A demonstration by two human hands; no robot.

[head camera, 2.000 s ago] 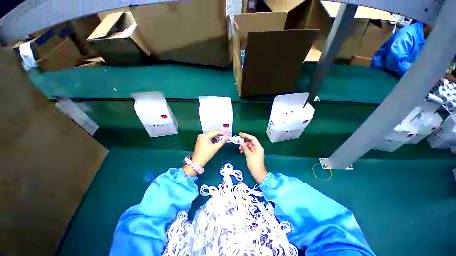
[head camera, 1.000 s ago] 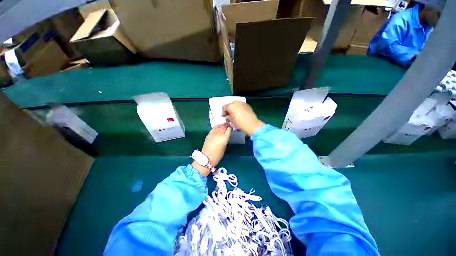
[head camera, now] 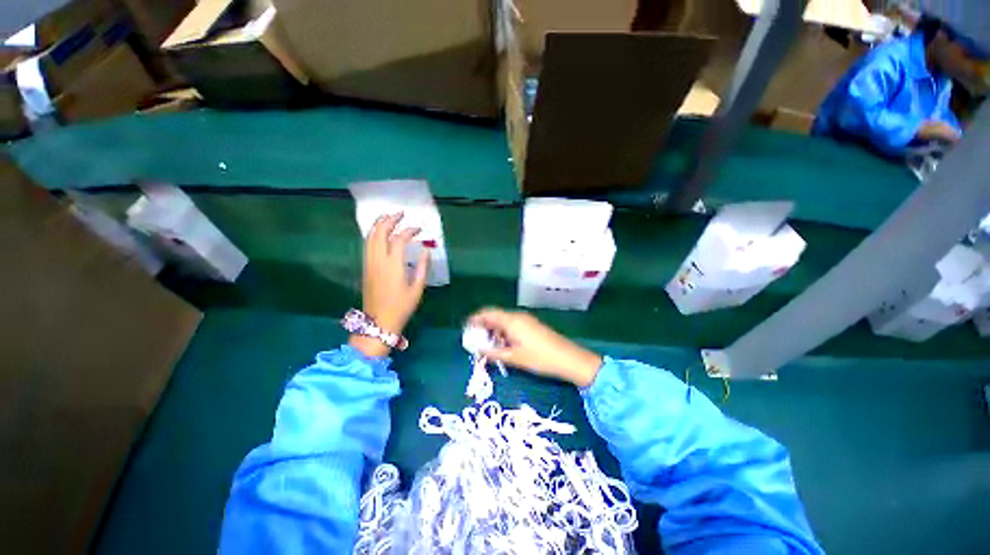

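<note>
My left hand (head camera: 391, 266) lies on the front and top of a white gift box (head camera: 435, 241) on the conveyor, fingers spread over it; whether it grips the box is unclear. My right hand (head camera: 521, 341) holds a coiled white charging cable (head camera: 479, 338) just above the bench, with part of it hanging down. The cable pile (head camera: 499, 477) lies in front of me between my sleeves, with clear plastic around it. Another white box (head camera: 566, 255) stands to the right of my left hand, its flap up.
More white boxes stand on the conveyor belt (head camera: 293, 287), at left (head camera: 193, 236) and right (head camera: 738, 258). A grey frame post (head camera: 858, 255) crosses at right. Brown cartons (head camera: 608, 114) stand behind. A large cardboard sheet (head camera: 76, 390) is at left. A coworker (head camera: 892, 92) is at upper right.
My hands were together at a box; now they are apart. My left hand moved left onto another box, and my right hand came back near the pile with a cable. The boxes have shifted in view.
</note>
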